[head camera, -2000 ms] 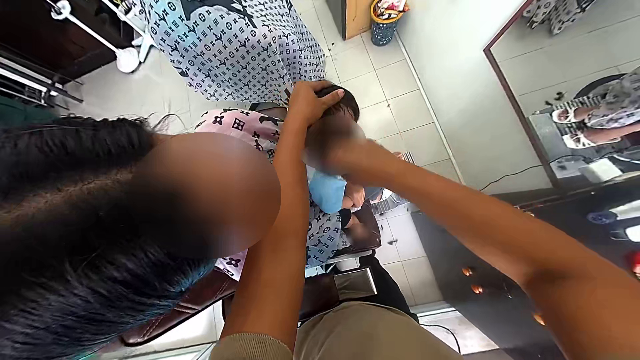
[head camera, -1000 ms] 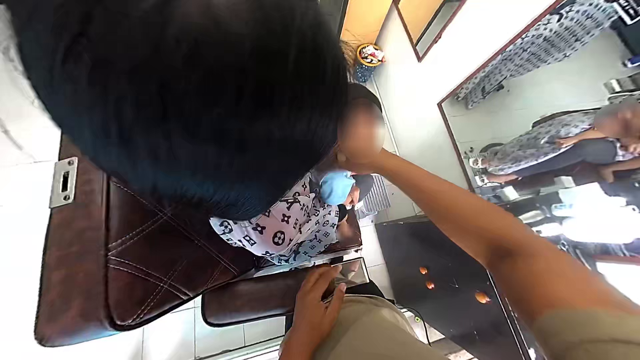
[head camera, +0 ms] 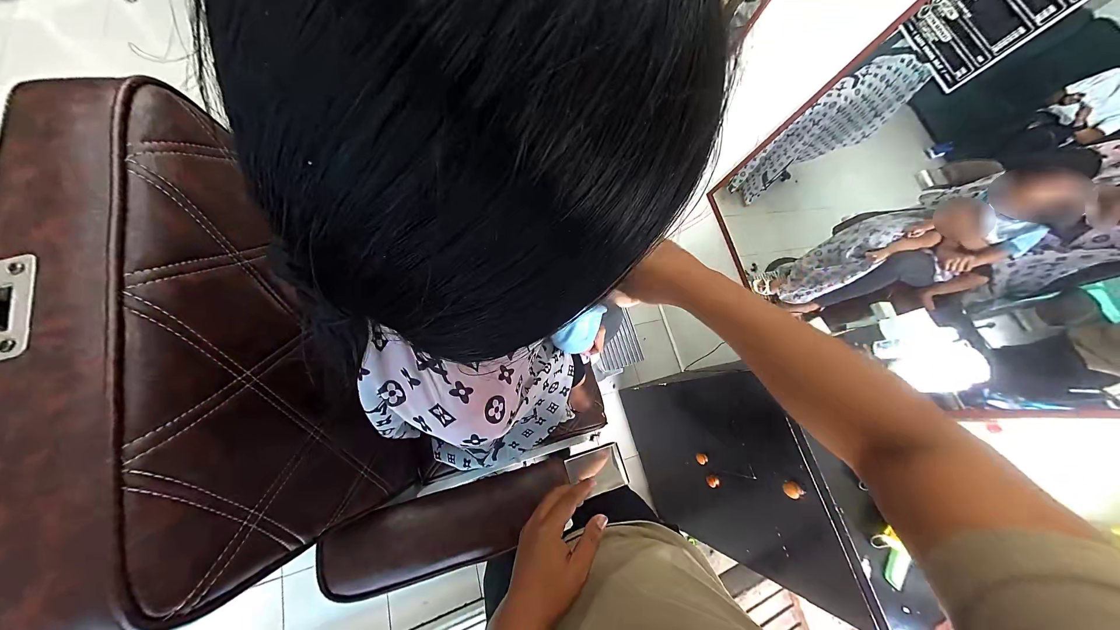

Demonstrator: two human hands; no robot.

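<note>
A person's head with long black hair (head camera: 472, 166) fills the upper middle, above a white and pink patterned garment (head camera: 472, 394). My right hand (head camera: 652, 278) reaches in from the right; its fingers are mostly hidden behind that hair, so what they touch cannot be told. Just below it shows a piece of light blue cloth (head camera: 580, 331). My left hand (head camera: 556, 551) is low in the middle, fingers spread and empty, beside the padded armrest (head camera: 446, 525) and against beige clothing (head camera: 656, 577). The smaller head seen earlier is hidden.
A brown leather salon chair (head camera: 219, 367) with stitched padding takes up the left. At the lower right stands a black cabinet (head camera: 735, 472) with orange knobs. A large wall mirror (head camera: 840, 192) reflects seated people. Green and yellow items (head camera: 897, 560) lie near the cabinet's right side.
My left hand has come down from the smaller head to beside the armrest. The black-haired head now covers most of my right hand. The view has shifted.
</note>
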